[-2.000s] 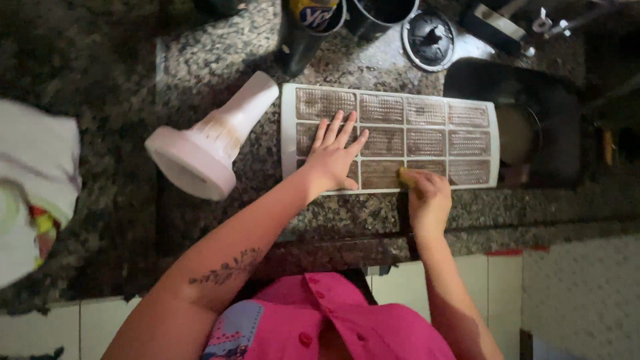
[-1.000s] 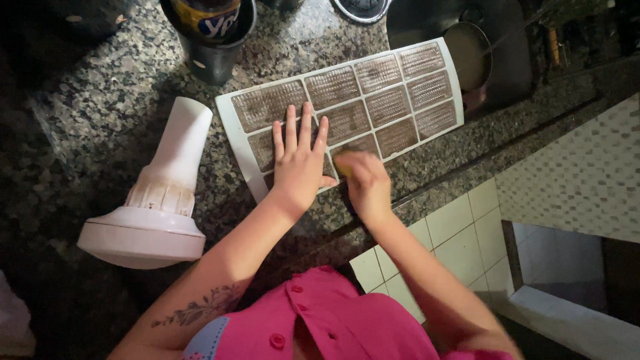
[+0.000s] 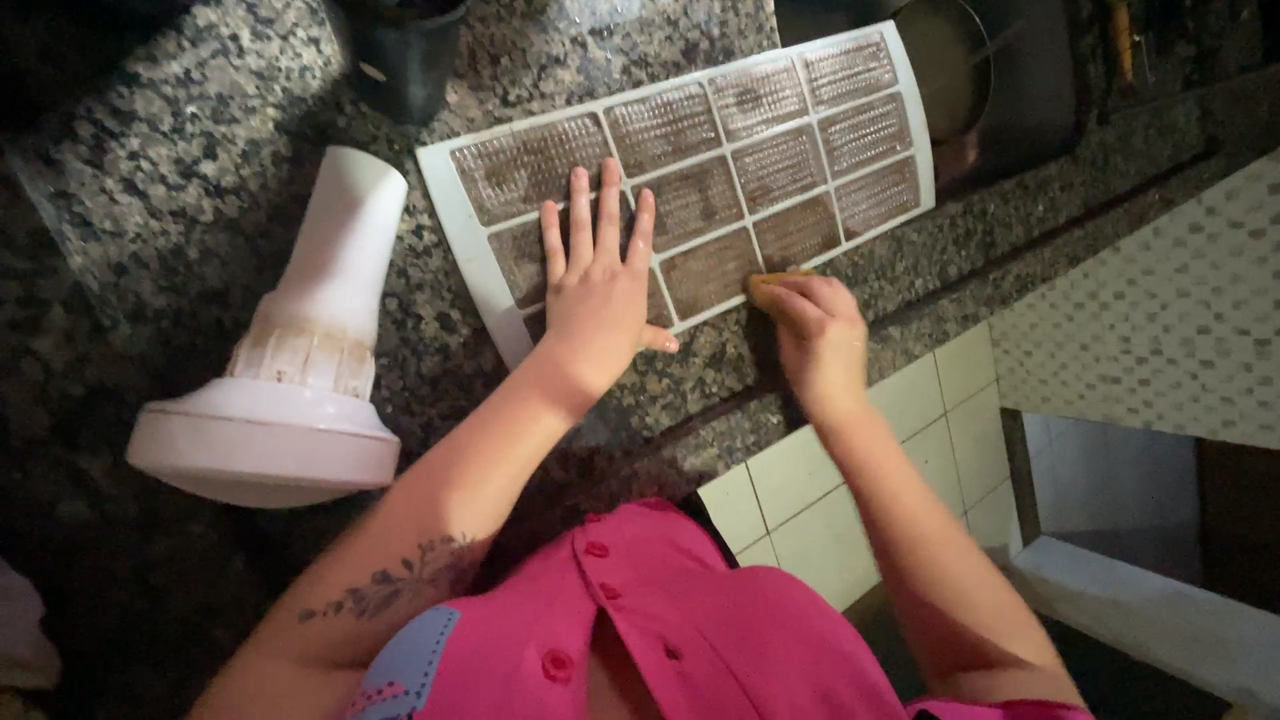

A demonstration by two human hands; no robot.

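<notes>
A white plastic frame with mesh panels, like an air filter grille (image 3: 690, 195), lies at a slant on the granite counter, its mesh brownish. My left hand (image 3: 597, 290) rests flat on the frame's near left part, fingers spread, holding nothing. At the frame's near edge, my right hand (image 3: 822, 335) pinches a small yellow sponge (image 3: 782, 277), mostly hidden by the fingers. Left of the frame lies a white plastic showerhead-like fixture (image 3: 265, 440), with brown stains around its ribbed collar.
A dark sink basin (image 3: 1030, 100) with a round pan or bowl (image 3: 945, 65) in it adjoins the frame's far right end. A dark cup (image 3: 405, 60) stands behind the frame. The granite counter's front edge (image 3: 1000, 260) runs along the near side, above a tiled floor.
My right hand with the sponge has moved right along the frame's near edge since one second ago. My left hand stays spread on the frame. The view has turned and moved closer.
</notes>
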